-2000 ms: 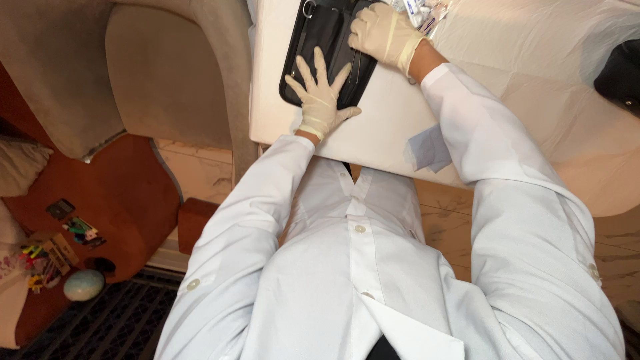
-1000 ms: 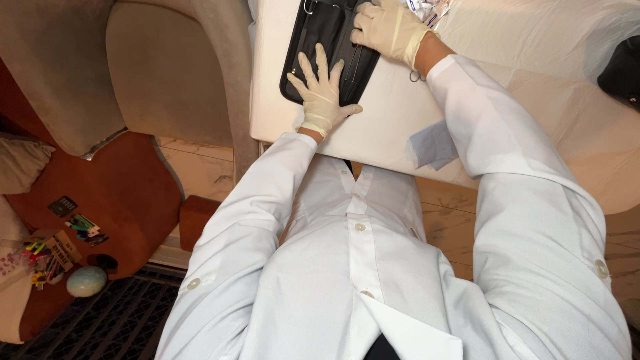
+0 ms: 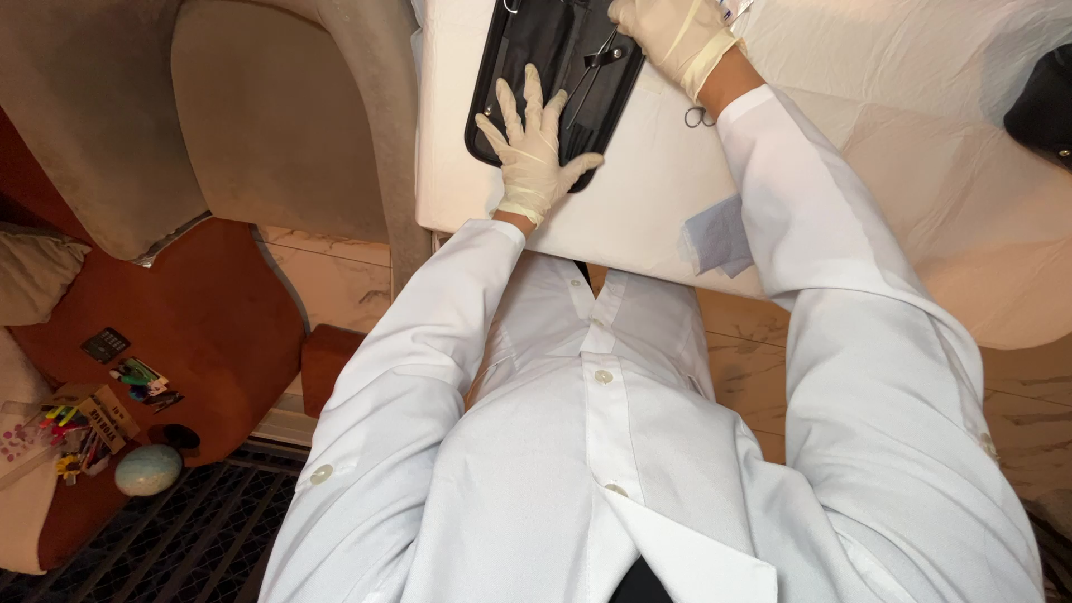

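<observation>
A black zip instrument case (image 3: 536,50) lies unfolded at the top of the white-covered table. My left hand (image 3: 533,149), in a pale latex glove, rests spread on the case's lower part, its fingers apart. At the upper right edge of the case, my gloved right hand (image 3: 666,33) has its fingers closed on the upper end of a slim metal instrument (image 3: 586,84), which passes by a black snap strap (image 3: 605,57). The instrument's top is hidden by the hand, so its kind is unclear. Dark finger rings (image 3: 697,117), likely of scissors, show beside my right wrist.
A blue-grey cloth (image 3: 718,237) lies by the table's near edge, against my right sleeve. At the far right is a black pouch (image 3: 1043,109). A grey upholstered chair (image 3: 276,117) stands at the left. Clear packaging (image 3: 735,8) is beyond my right hand.
The metal instrument shows more plainly by the strap, with my right hand at its upper end. The finger rings near my right wrist, unseen two seconds ago, are in view. My left hand stays on the case.
</observation>
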